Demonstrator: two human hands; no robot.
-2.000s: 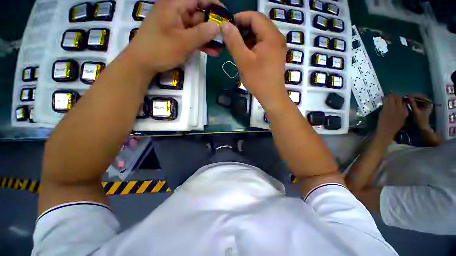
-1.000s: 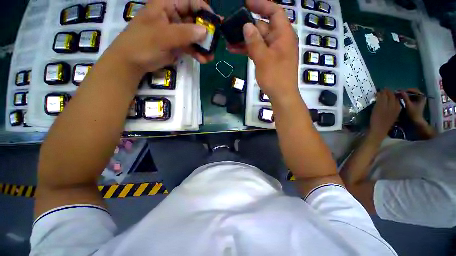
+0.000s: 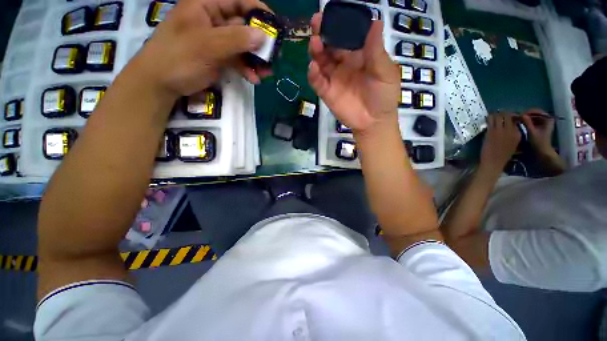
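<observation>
My left hand (image 3: 213,46) holds a device housing (image 3: 264,41) upright between thumb and fingers, its silver and yellow battery side showing. My right hand (image 3: 353,80) holds a plain black rounded-square back cover (image 3: 345,25) at its fingertips, flat face showing. The two pieces are apart. A thin pale loop (image 3: 287,89) lies on the green mat below and between my hands. Black covers (image 3: 283,129) and a small silver-yellow battery piece (image 3: 307,108) lie near it. My fingers hide part of each held piece.
Stacked white trays (image 3: 244,133) with paired housings are at left, partly under my left forearm. Another white tray (image 3: 436,143) is at right, with a perforated white sheet (image 3: 464,86) beside it. At far right a person in white works with both hands (image 3: 502,136).
The housing and black cover, together two seconds ago, are now apart. My right hand has moved right and turned palm up with the cover. The view has shifted slightly.
</observation>
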